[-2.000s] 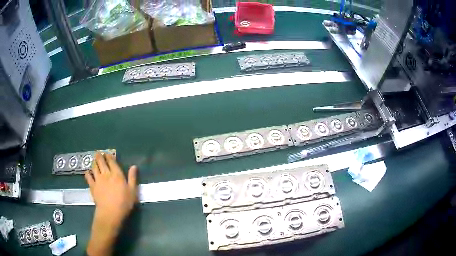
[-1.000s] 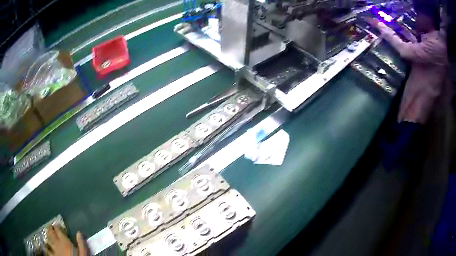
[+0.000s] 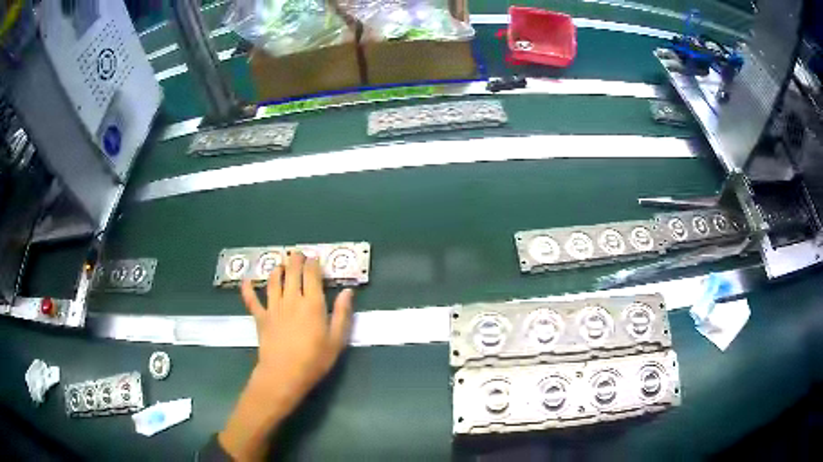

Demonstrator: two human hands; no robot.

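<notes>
My left hand (image 3: 298, 316) reaches in from the bottom, palm down. Its fingertips lie on a four-ring fixture plate (image 3: 236, 266) on the green surface at centre left; the fingers are not closed round it, and the thumb is apart near its front edge. The fingers partly hide the middle rings. A shorter stretch of another plate (image 3: 126, 274) shows at the left machine's opening. Two more plates lie end to end (image 3: 587, 245) at right, the far one running into the right machine. My right hand is not in view.
Two side-by-side stacks of plates (image 3: 564, 392) stand at front right. A guide rail (image 3: 397, 328) crosses behind them. Machines (image 3: 104, 72) stand at both sides. White scraps (image 3: 722, 316), a small plate (image 3: 104, 393) and a ring (image 3: 159, 364) lie near. Boxes (image 3: 420, 61) and a red tray (image 3: 541, 38) are behind.
The view swung right, then back left. My left hand and the plate under it are farther right, away from the left machine. Another plate now shows at that machine. The far-side plates have shifted left.
</notes>
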